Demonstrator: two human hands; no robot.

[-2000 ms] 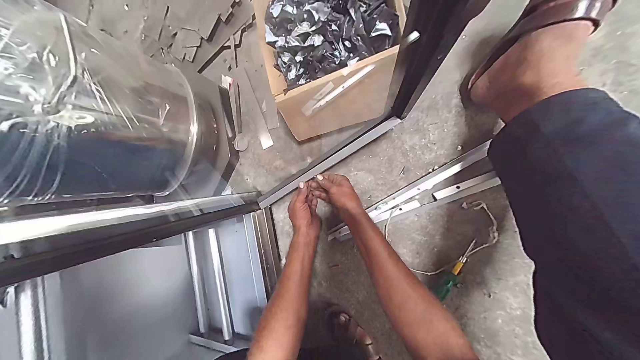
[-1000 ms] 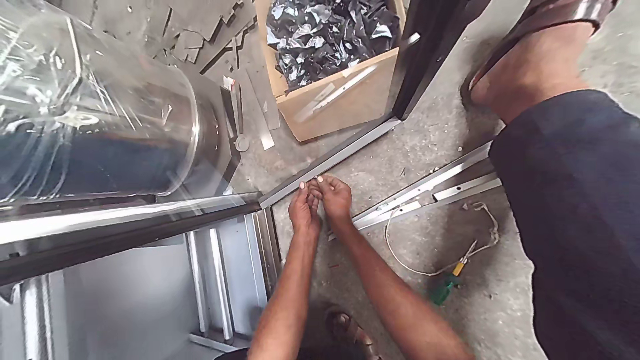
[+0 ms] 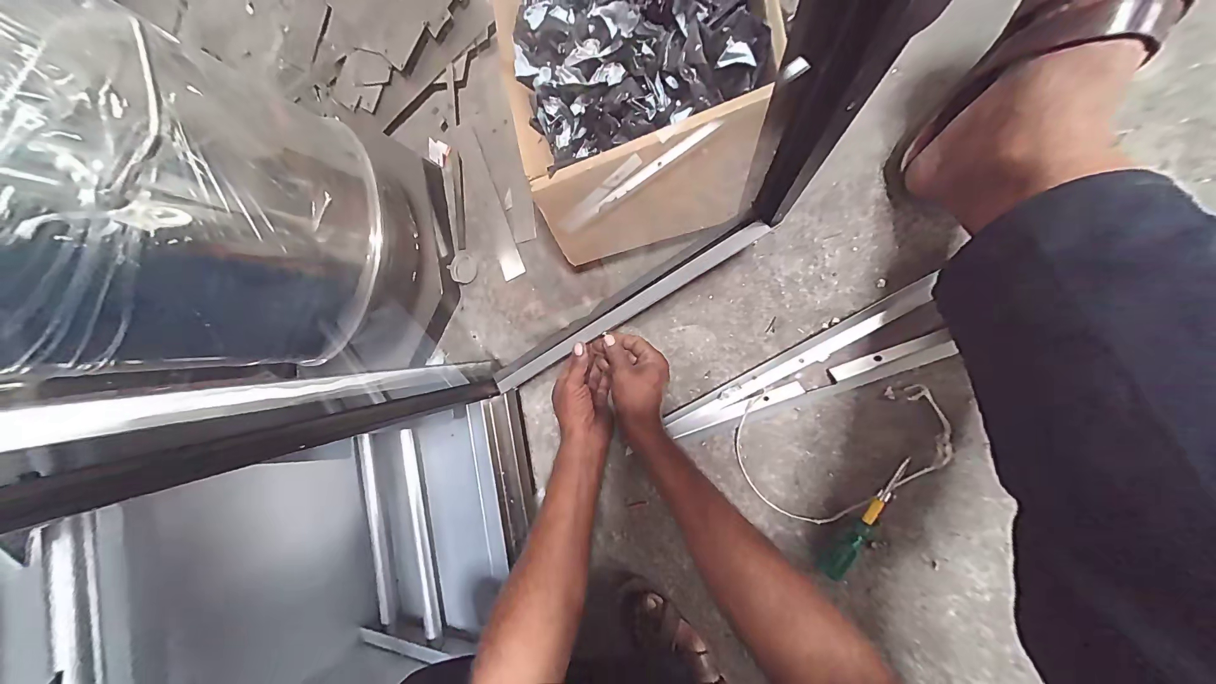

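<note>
My left hand (image 3: 581, 394) and my right hand (image 3: 636, 380) are side by side, fingertips almost meeting, just in front of the grey metal bottom rail (image 3: 655, 290) of a framed clear panel. Something tiny and pale shows at the right fingertips, too small to name. Whether the left fingers hold anything is hidden. Right of my hands, metal strips with holes (image 3: 826, 347) lie on the concrete floor. A screwdriver with a green and yellow handle (image 3: 850, 541) lies beside a thin pale cord (image 3: 760, 484).
Behind the panel stand a cardboard box (image 3: 665, 185) of dark scraps and a large plastic-wrapped cylinder (image 3: 190, 209). A dark upright post (image 3: 817, 104) rises at the rail's far end. Metal framework (image 3: 418, 532) fills the lower left. A person's sandalled foot (image 3: 1035, 123) is at the upper right.
My hands stay together by the rail, with only small finger movements. Lower on the floor, more of the cord and screwdriver shows than two seconds ago, as my right forearm has shifted slightly.
</note>
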